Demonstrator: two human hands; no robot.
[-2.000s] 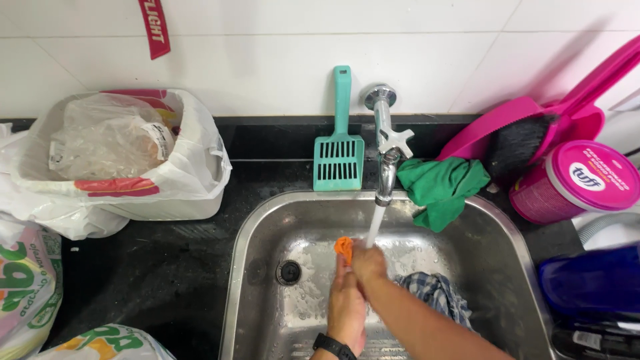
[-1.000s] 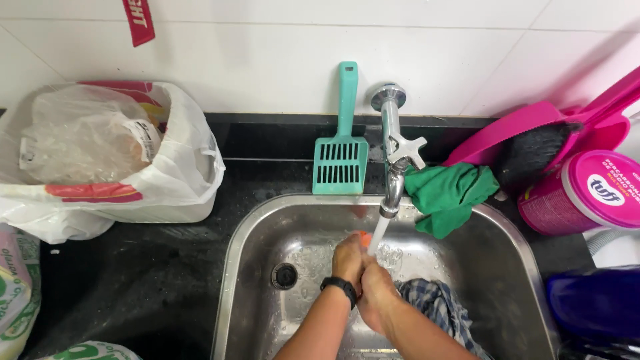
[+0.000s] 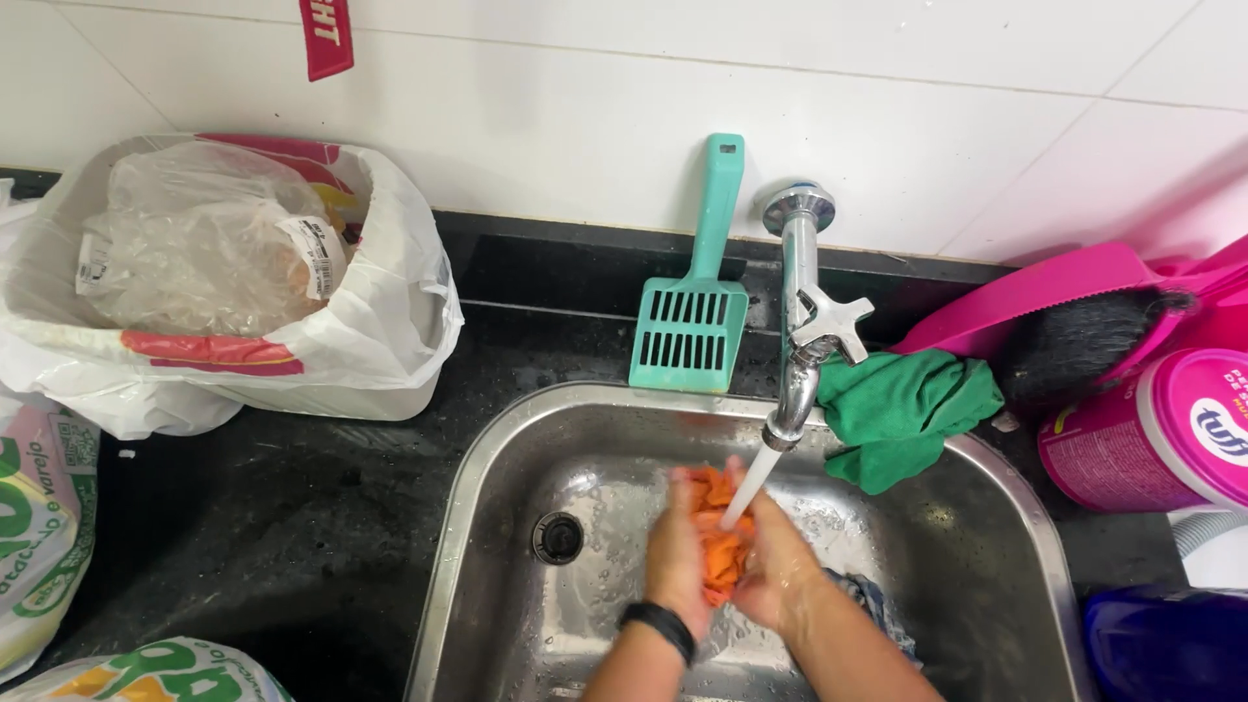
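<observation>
A crumpled orange cloth [image 3: 721, 554] is held between my left hand [image 3: 677, 561] and my right hand [image 3: 777, 565], over the stainless steel sink [image 3: 468, 517]. Water runs from the chrome faucet [image 3: 798, 375] onto the cloth. A dark band circles my left wrist. Partly hidden by my right forearm, a blue and white checked cloth [image 3: 877, 614] lies in the basin. The round drain [image 3: 559, 538] is to the left of my hands. A green cloth [image 3: 907, 409] drapes over the sink's back rim, right of the faucet.
A teal slotted litter scoop [image 3: 688, 336] leans against the wall behind the sink. A bin lined with a white plastic bag [image 3: 390, 331] stands left, near printed bags [image 3: 39, 526]. At right are a pink dustpan [image 3: 1043, 292], black-bristled brush [image 3: 1082, 341], pink tub [image 3: 1121, 429] and blue container [image 3: 1160, 634].
My hands have moved apart to either side of the orange cloth, which shows much more than one second ago, when they were close together around it.
</observation>
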